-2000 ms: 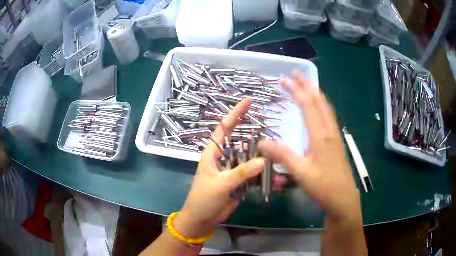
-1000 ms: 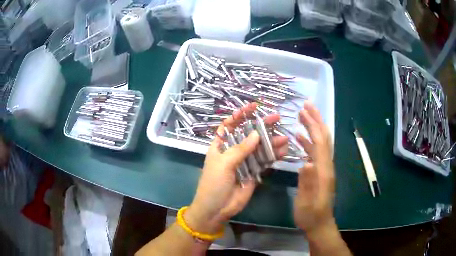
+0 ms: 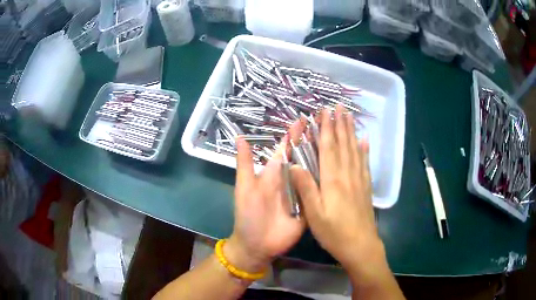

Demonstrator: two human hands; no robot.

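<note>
My left hand (image 3: 264,199), with a yellow band at the wrist, is palm up at the near edge of the white parts tray (image 3: 386,170). My right hand (image 3: 341,187) lies palm inward against it, fingers straight. Several shiny metal cylinders (image 3: 292,190) are held between the two palms; my right hand partly hides them. The tray holds a loose heap of cylinders (image 3: 253,111) with red leads. The clear packing box (image 3: 94,139) at the left holds cylinders in rows.
A white-handled pick tool (image 3: 435,193) lies right of the tray. A second parts tray (image 3: 475,146) full of cylinders stands far right. A black phone (image 3: 364,57), white tubs (image 3: 279,19) and filled boxes (image 3: 394,23) are behind. A grey scale (image 3: 141,65) sits behind the packing box.
My right hand was apart from the left and has closed against it over the cylinders. My left fingers have straightened. The view has shifted, so the bench things sit slightly differently.
</note>
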